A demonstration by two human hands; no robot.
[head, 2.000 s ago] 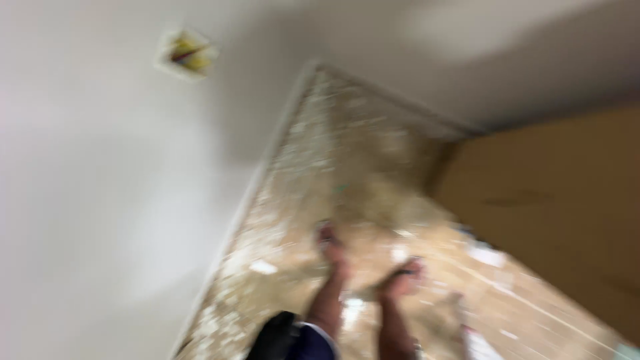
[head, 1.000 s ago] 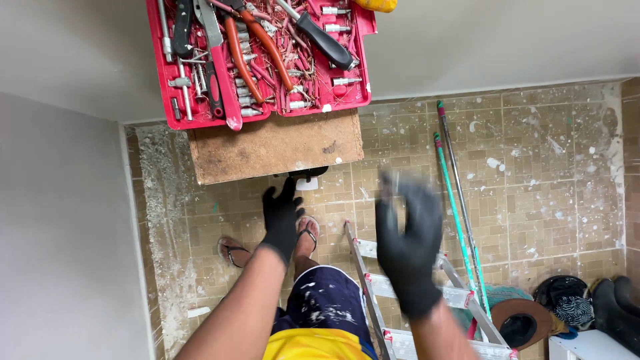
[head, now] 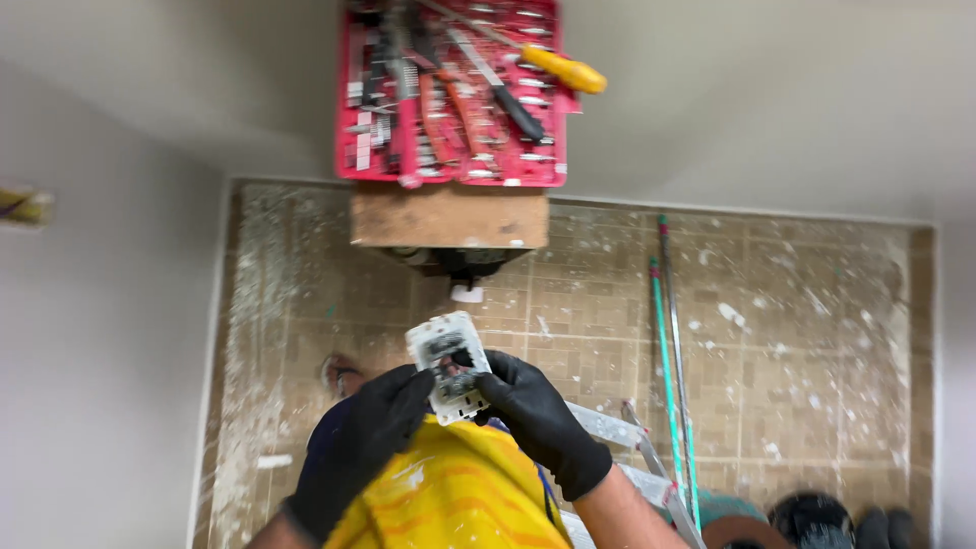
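Note:
Both my hands wear black gloves. Between them, in front of my yellow shirt, is a white plastic electrical mounting frame (head: 448, 367) with an open middle. My right hand (head: 534, 419) grips its right edge, thumb on the face. My left hand (head: 374, 435) is at its left edge with the fingertips against it. Beyond them a red tool case (head: 564, 164) lies open on a brown box-like stand (head: 450, 216). The case holds orange-handled pliers (head: 461, 114), a black-handled tool (head: 518, 113), sockets, and a yellow-handled screwdriver (head: 564, 69) across its right side.
An aluminium ladder (head: 637, 484) is close on my right. Two long poles (head: 671, 366) lie on the paint-spattered tile floor (head: 785, 328) beyond it. A black bucket-like object (head: 810, 518) and dark boots (head: 884, 528) are at lower right. In the left wall is a yellow electrical box (head: 23, 207).
Both hands were apart with no frame visible in them a second ago; now they are together at the white frame. The yellow-handled screwdriver and the tool case show more fully.

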